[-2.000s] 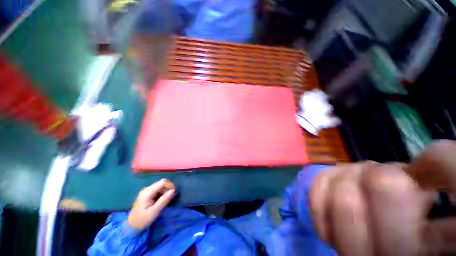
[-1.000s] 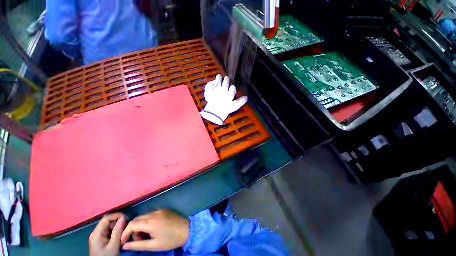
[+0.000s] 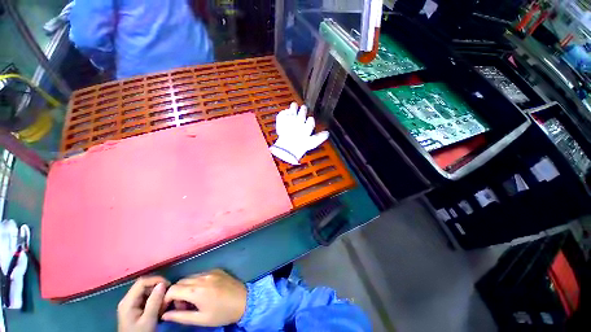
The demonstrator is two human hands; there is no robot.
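A flat pinkish-red pad [image 3: 165, 194] lies on an orange slotted rack [image 3: 175, 97] on the dark green bench. No board is on the pad. My left hand [image 3: 141, 303] and my right hand [image 3: 206, 298] rest together at the bench's front edge, just below the pad. Their fingers are loosely curled and touch each other. No object shows in either hand; the lower part of my left hand is cut off by the picture's edge.
A white glove [image 3: 297, 134] lies on the rack, right of the pad. A black brush-like block [image 3: 328, 222] lies at the bench's right edge. Nippers [image 3: 15, 259] lie on another glove at far left. Black bins with green boards [image 3: 431, 113] stand right. A person in blue [image 3: 146, 39] is behind.
Since two seconds ago the view has turned right and my right hand has come down from the near right to meet my left. Over the last second the hands have barely moved.
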